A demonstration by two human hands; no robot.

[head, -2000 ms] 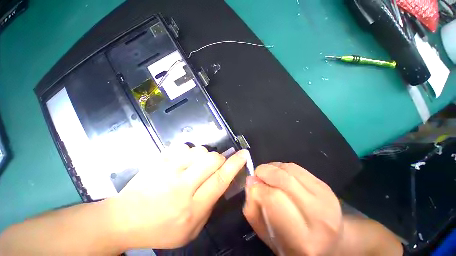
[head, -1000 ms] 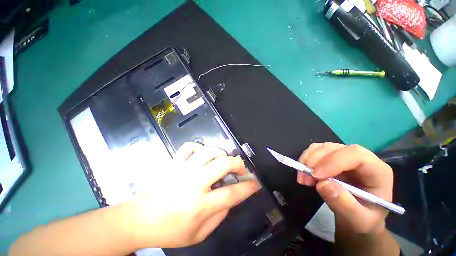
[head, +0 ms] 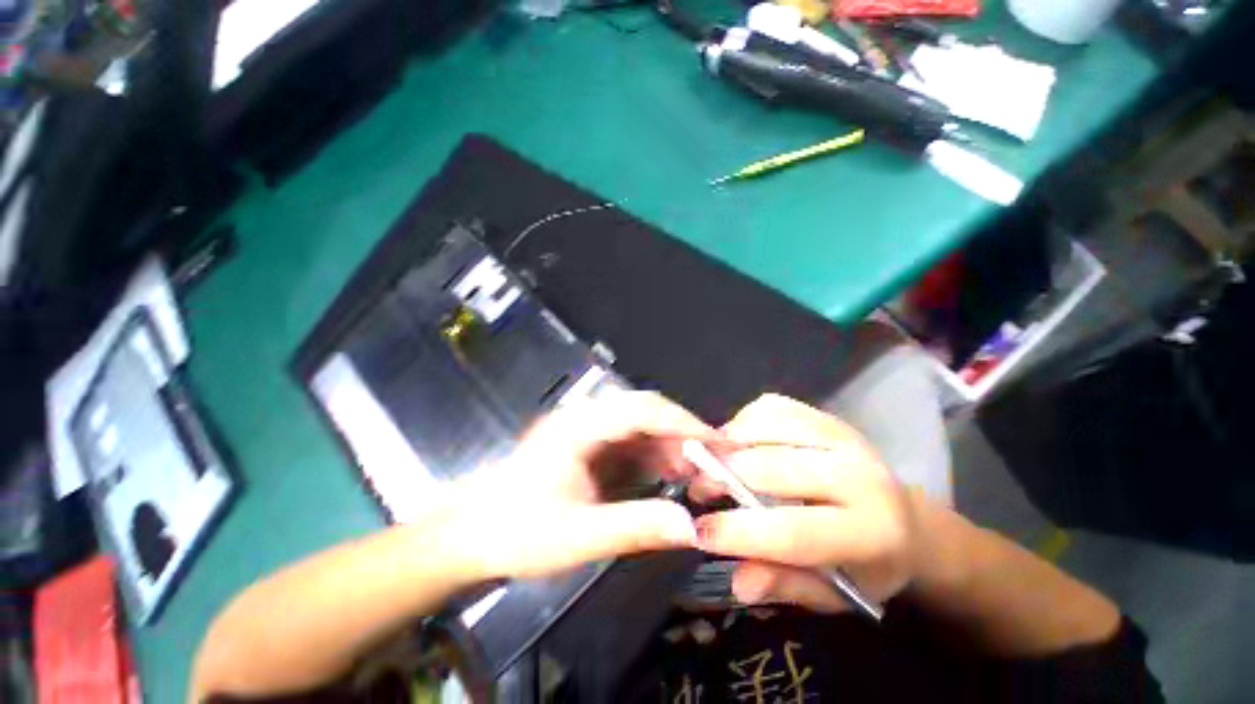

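The black display lid (head: 441, 392) lies tilted on the black work pad (head: 688, 303). A yellow-gold tape patch (head: 464, 327) and a white patch (head: 486, 289) show on it. A thin pale cable (head: 551, 220) curls past its edge. My right hand (head: 826, 502) holds the slim silver-white craft knife (head: 730, 479), its rear end sticking out below the fingers; the tip is not clear. My left hand (head: 571, 488) is curled over the lid's near part, its fingertips meeting my right hand's. Something small and dark shows between the hands, but I cannot tell what.
A green-handled screwdriver (head: 798, 156) and a thick black cylinder (head: 826, 90) lie at the back, beside crumpled white paper (head: 984, 85). A silver-grey frame (head: 145, 454) lies at left, above a red pouch (head: 83, 633). A white open box (head: 1025, 323) stands beyond the right table edge.
The view has shifted and widened. My right hand with the knife has come from beside the lid to meet my left hand; the knife now points back toward the left fingers.
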